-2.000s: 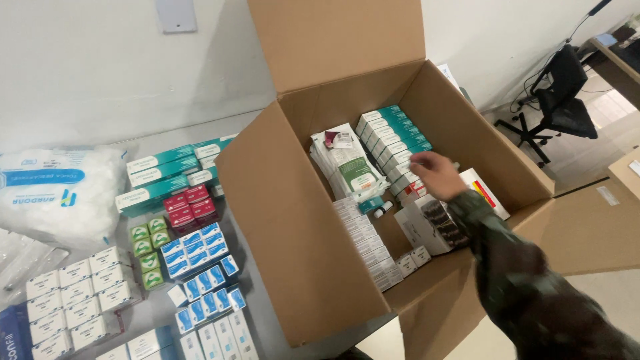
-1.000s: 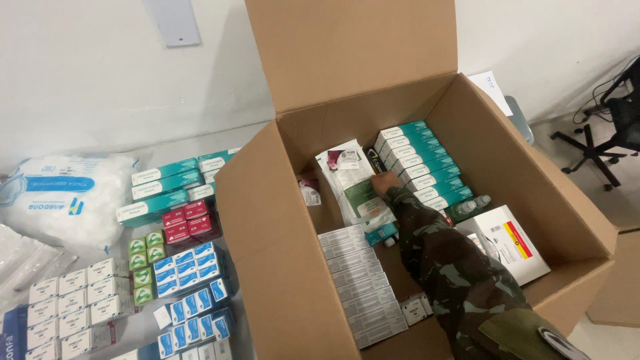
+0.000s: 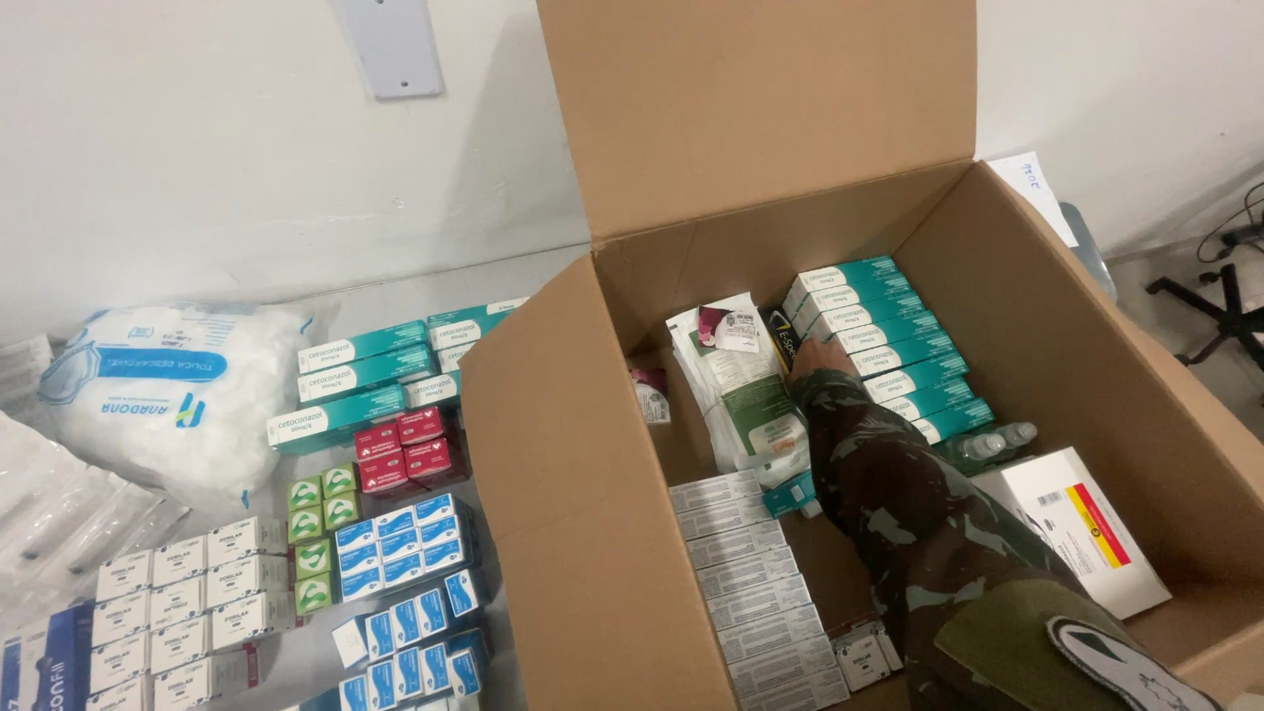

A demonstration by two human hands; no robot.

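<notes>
My right hand (image 3: 822,357), in a camouflage sleeve, reaches into a large open cardboard box (image 3: 583,474). Its fingers are mostly hidden at a small black and yellow package (image 3: 783,336), between white and green packets (image 3: 755,395) and a row of teal and white medicine cartons (image 3: 879,331). Whether the fingers grip the package cannot be told. Nearer in the box lies a row of white cartons (image 3: 755,583). Small clear bottles (image 3: 983,444) and a white box with a red and yellow stripe (image 3: 1076,523) are on the right. My left hand is out of view.
Left of the box, the table (image 3: 385,296) bears teal cartons (image 3: 336,418), red cartons (image 3: 405,449), green cartons (image 3: 312,558), blue and white cartons (image 3: 400,543), white cartons (image 3: 178,602) and a plastic bag of disposable caps (image 3: 178,395). A raised flap (image 3: 770,109) stands at the box's back.
My right hand has moved from above the right part of the box down to the gap between the packets and the teal cartons. The view has shifted.
</notes>
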